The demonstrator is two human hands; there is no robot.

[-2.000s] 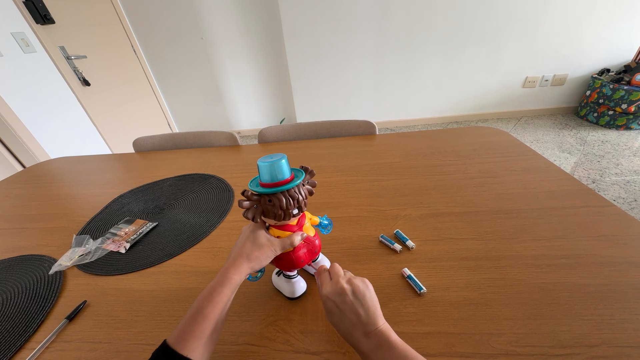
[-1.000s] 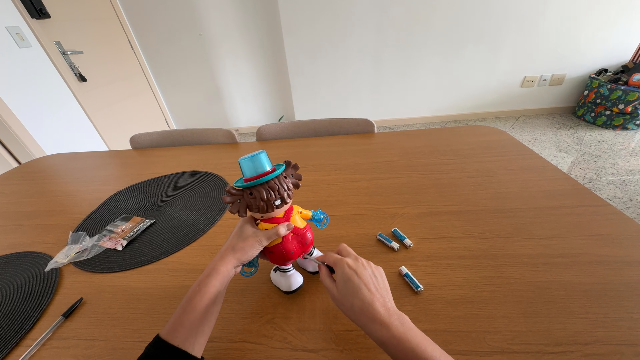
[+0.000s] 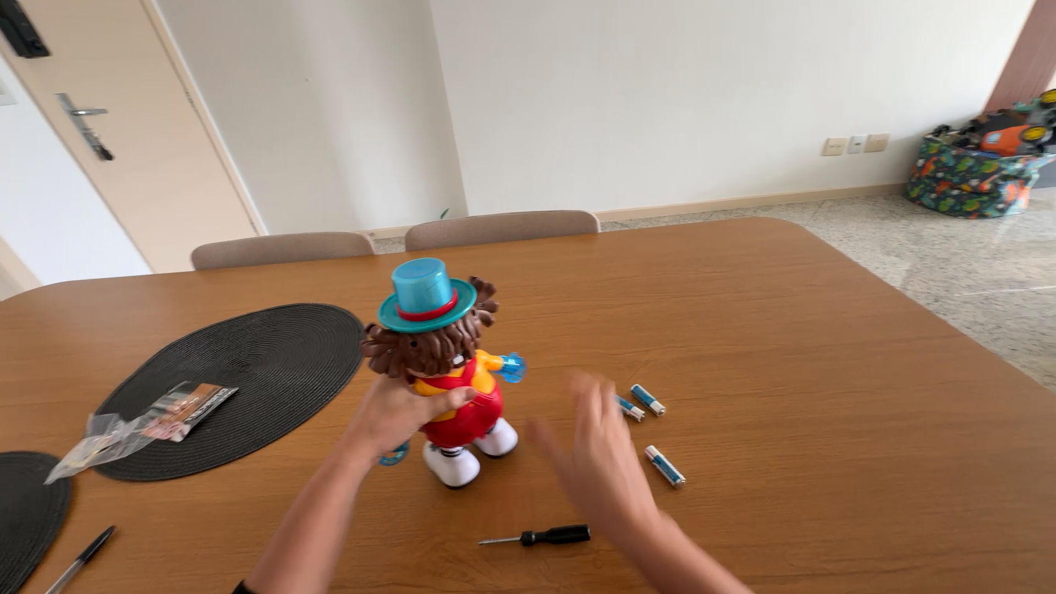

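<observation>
A plastic toy figure (image 3: 466, 421) with brown hair, a blue top hat, red overalls and white shoes stands on the wooden table. My left hand (image 3: 404, 417) grips its torso from the left, the thumb across its back. Blurred by motion, my right hand (image 3: 594, 450) is off the figure to its right, fingers apart and holding nothing. A black-handled screwdriver (image 3: 554, 535) lies on the table in front of the figure. Just right of my right hand are a battery (image 3: 648, 399), another battery (image 3: 631, 409) partly behind the fingers, and a nearer battery (image 3: 665, 466).
A black oval placemat (image 3: 272, 363) on the left carries part of a torn plastic package (image 3: 186, 412). A second placemat (image 3: 29, 511) and a pen (image 3: 81, 561) are at the near left. Two chairs, including a beige chair (image 3: 503, 231), stand beyond the table's far edge.
My right hand has let go of the screwdriver, which now lies on the table, and has moved away from the figure's legs toward the batteries. My left hand still holds the figure.
</observation>
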